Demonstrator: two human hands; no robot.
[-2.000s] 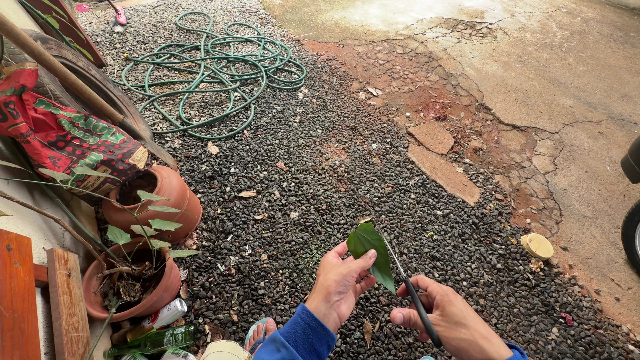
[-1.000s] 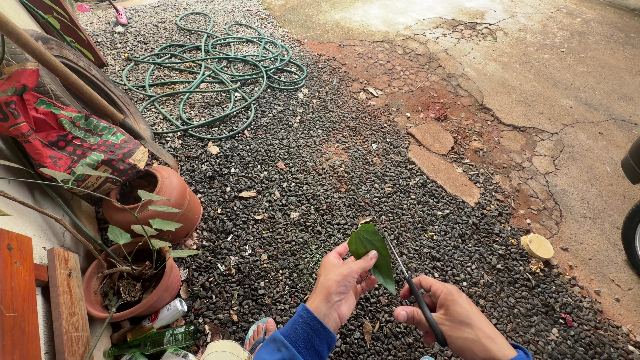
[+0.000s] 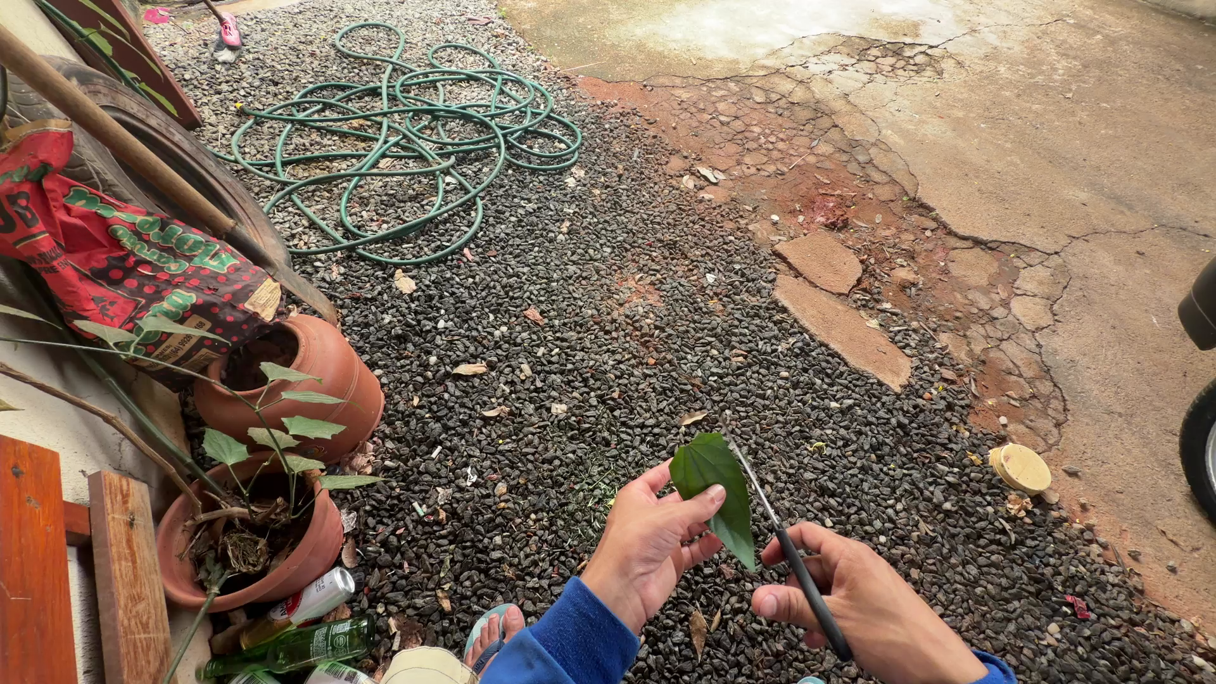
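A green leaf point(image 3: 714, 475) is pinched between the thumb and fingers of my left hand point(image 3: 655, 541), its pointed end hanging down to the right. My right hand point(image 3: 845, 598) grips the black handle of a slim metal-bladed tool point(image 3: 781, 532), which looks like scissors or a knife; which one is unclear. The blade points up and left, close beside the leaf's right edge. Whether blade and leaf touch cannot be told. Both hands are above dark gravel, low in the view.
At left are two terracotta pots point(image 3: 332, 380), point(image 3: 328, 537) one holding a plant, a red bag point(image 3: 123, 256), a tyre point(image 3: 190, 161), a wooden pole point(image 3: 114, 128), a green bottle point(image 3: 323, 646) and a can point(image 3: 318, 594). A green hose point(image 3: 389, 123) lies behind; a wheel point(image 3: 1199, 446) stands at right.
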